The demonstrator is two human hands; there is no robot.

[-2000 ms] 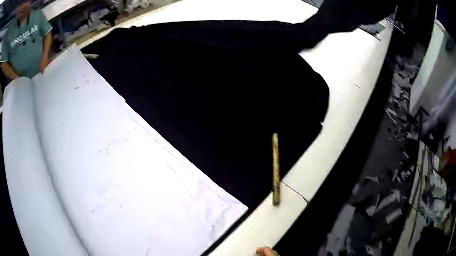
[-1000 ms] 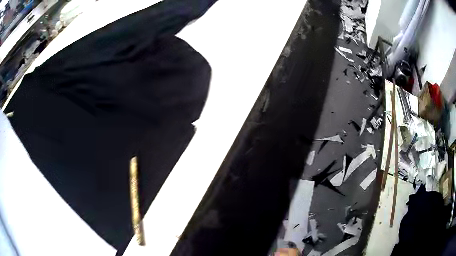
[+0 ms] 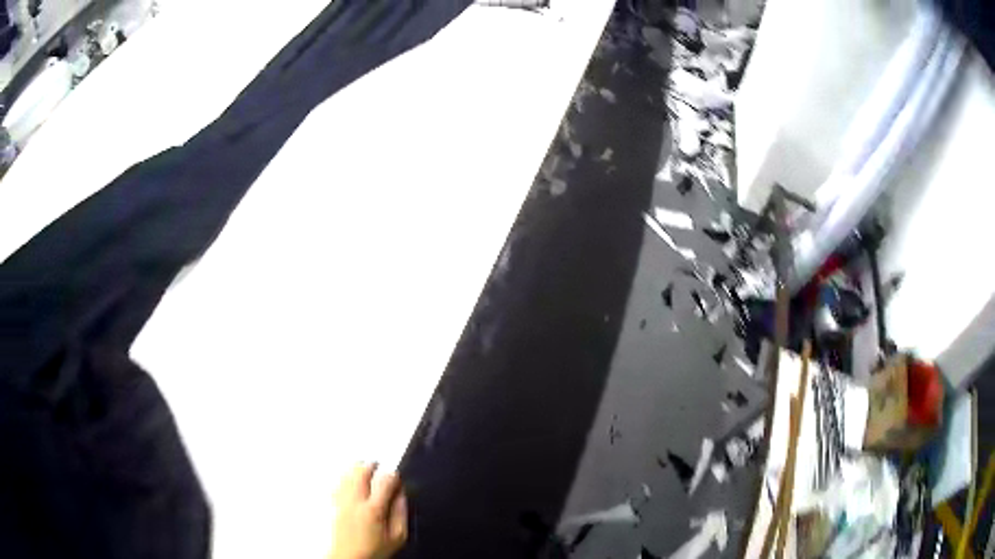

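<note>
The black fabric (image 3: 76, 328) lies rumpled over the white tabletop (image 3: 327, 251), from the lower left corner up to a narrow gathered band at the top. Its curved edge faces the bare right part of the table. My left hand (image 3: 371, 515) is at the table's near right edge at the bottom, cut off by the frame. Its fingers are slightly bent, with nothing seen in them, and it does not touch the fabric. My right hand is out of view.
Right of the table edge is a dark strip, then the grey floor (image 3: 611, 437) littered with offcuts (image 3: 673, 219). At the right stand a side bench with long wooden strips (image 3: 794, 437), a red and brown box (image 3: 903, 402) and pale hanging sheets.
The view has swung right and along the table. The paper marker, the brass stick and the helper have left the picture. A hand now shows on the table edge.
</note>
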